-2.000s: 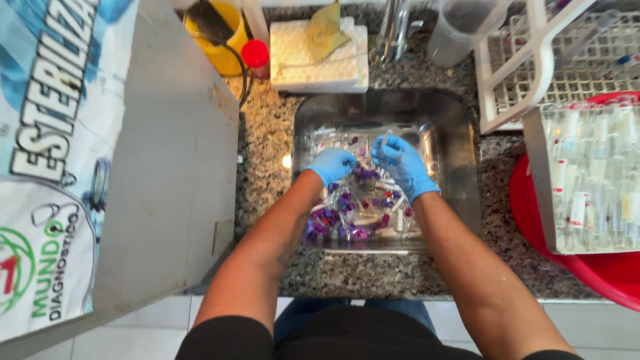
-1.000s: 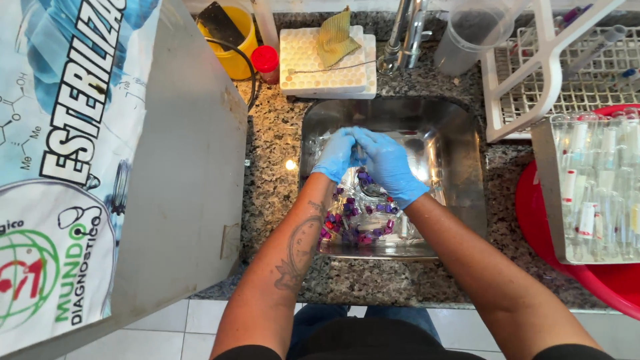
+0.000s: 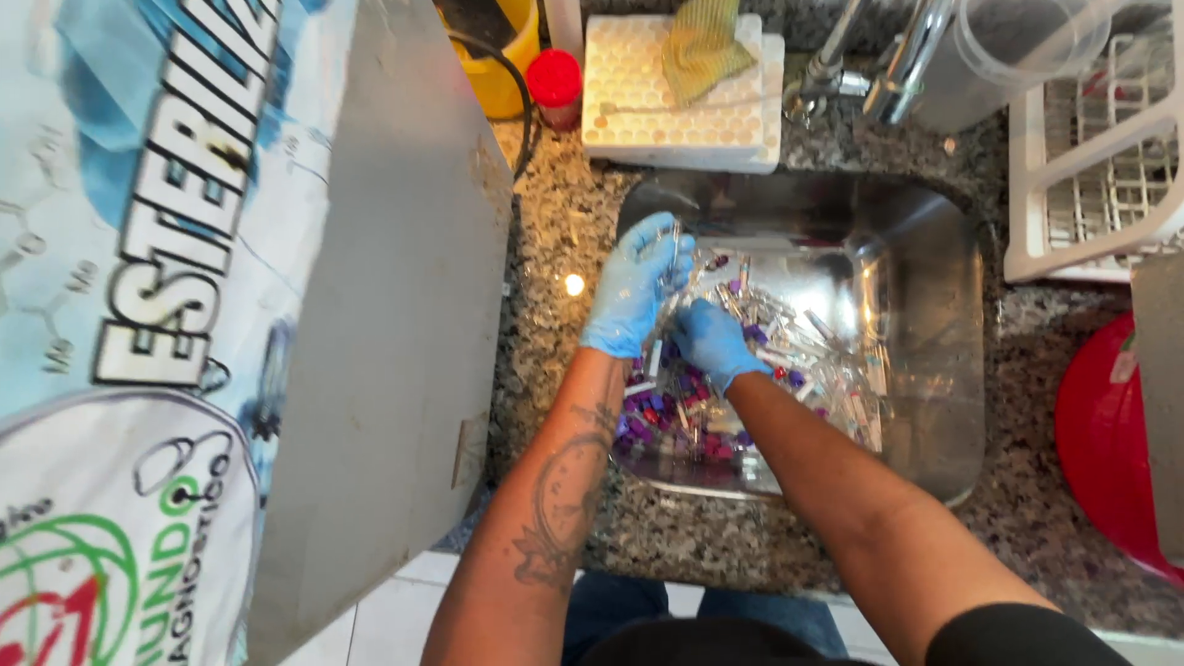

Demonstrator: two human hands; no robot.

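Observation:
Both my hands wear blue gloves and are over a stainless steel sink [image 3: 934, 370]. My left hand [image 3: 643, 277], palm up at the sink's left side, holds what look like clear glass tubes along its fingers. Just to its right and nearer to me, my right hand [image 3: 712, 342] reaches down among the things in the sink; its fingertips are hidden, so its hold does not show. Around it lie many clear tubes [image 3: 786, 324], some with labels, and small purple, red and blue caps [image 3: 703, 439].
Behind the sink stand a white foam tube rack [image 3: 684, 129] with a yellowish cloth [image 3: 703, 55], a red-capped container [image 3: 555, 83] and a chrome faucet [image 3: 897, 83]. A white rack [image 3: 1064, 213] and red basin [image 3: 1110, 444] are right; a grey metal panel [image 3: 398, 277] is left.
My hands, together a second ago, are now apart: the left has turned palm up at the left side, and the right is lower among the tubes.

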